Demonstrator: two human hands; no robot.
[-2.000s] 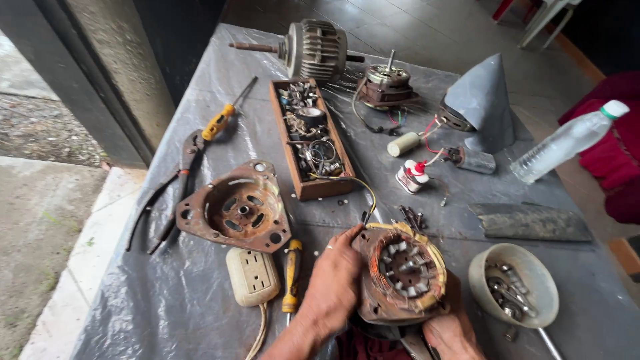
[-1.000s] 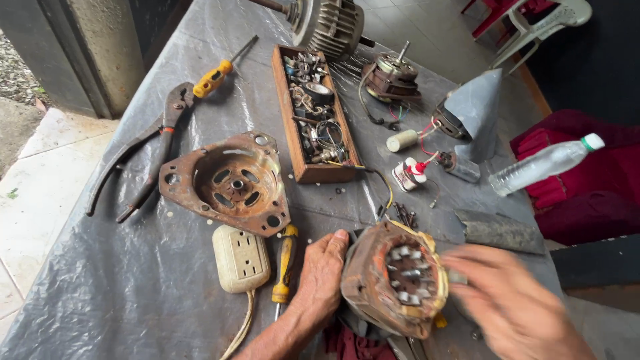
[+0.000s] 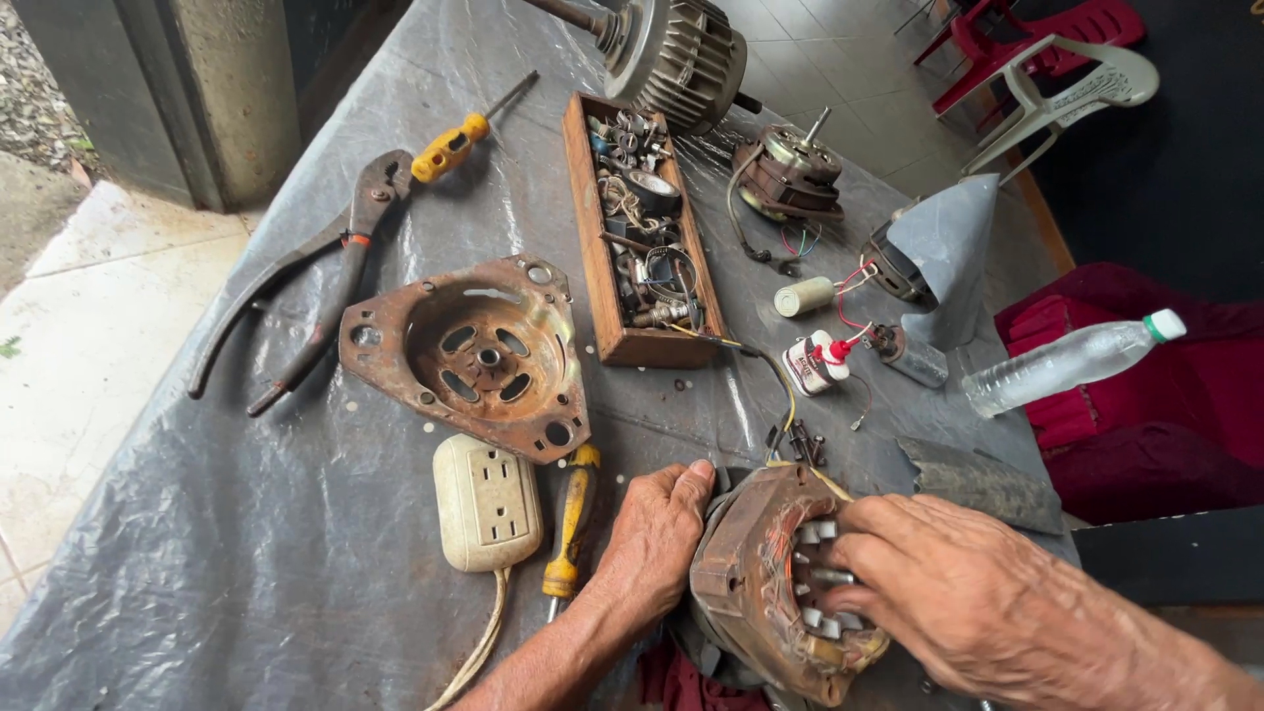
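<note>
An electric motor stator (image 3: pixel 755 583) with copper windings and a rusty core stands tilted at the table's near edge. My left hand (image 3: pixel 657 533) holds its left side, thumb up against the housing. The fingers of my right hand (image 3: pixel 918 583) reach into the stator's open bore, by the white slot pieces; whether they grip anything is hidden. Yellow and dark wires (image 3: pixel 780 370) run from the stator toward a wooden box (image 3: pixel 642 346) of small parts. Left of the box lies a rusty triangular motor end cover (image 3: pixel 395 346). Several dark bolts (image 3: pixel 812 444) lie just behind the stator.
An outlet box (image 3: pixel 459 504) and yellow-handled screwdriver (image 3: pixel 563 573) lie left of my left hand. Farther off are large pliers (image 3: pixel 367 212), another screwdriver (image 3: pixel 449 146), a finned motor (image 3: pixel 691 64), a smaller motor (image 3: pixel 790 173), a capacitor (image 3: pixel 805 296), an oil bottle (image 3: pixel 815 363) and a plastic bottle (image 3: pixel 1071 365).
My right hand has moved from the stator's right side to its bore. The stator's open face has turned more to the right. My left hand stays on its left side.
</note>
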